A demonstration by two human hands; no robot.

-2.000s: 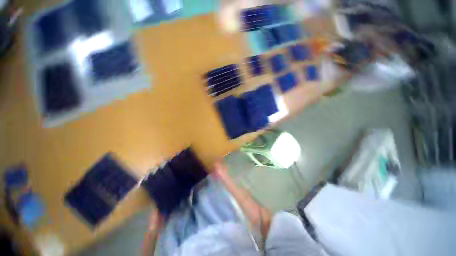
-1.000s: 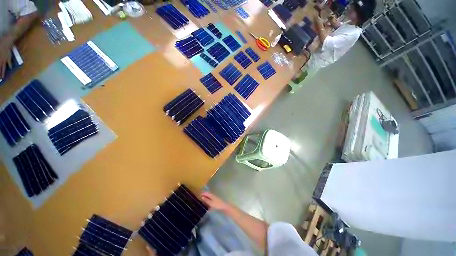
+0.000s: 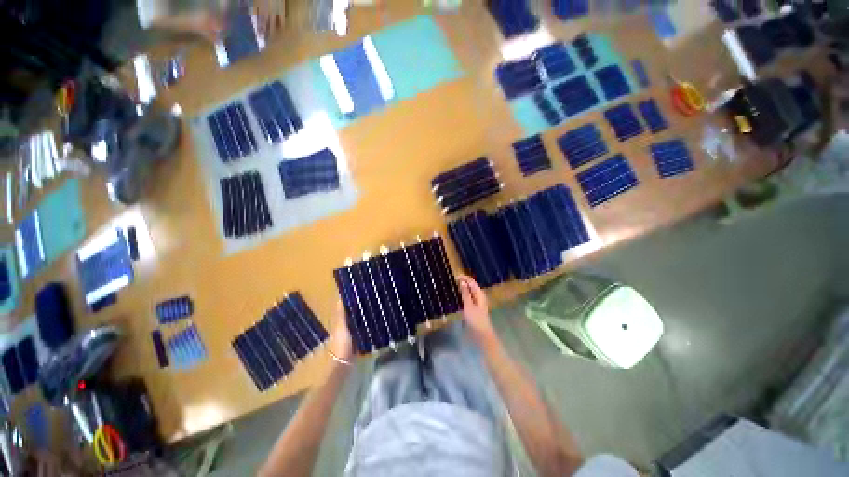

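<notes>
A wide stack of tabbed solar cells (image 3: pixel 400 293), dark with silver lines and ribbon ends sticking out, is held flat at the table's near edge. My left hand (image 3: pixel 342 337) grips its left side. My right hand (image 3: pixel 473 300) grips its right side, with fingers at the edge. Some fingers are hidden under or behind the stack. Another fanned stack of tabbed cells (image 3: pixel 280 338) lies to the left. A wide blue stack (image 3: pixel 519 233) lies close to the right, with a smaller dark stack (image 3: pixel 466 184) above it.
The tan table (image 3: pixel 400 168) carries a grey-white mat (image 3: pixel 328 210) with four stacks, a green mat (image 3: pixel 424 56) with a lined panel, and small cells at right. Scissors (image 3: pixel 687 98) lie far right. A pale green stool (image 3: pixel 622 326) stands on the floor at right.
The view has turned and shifted, showing more of the table's left side. Both hands now show on the held stack; earlier the left was mostly cut off.
</notes>
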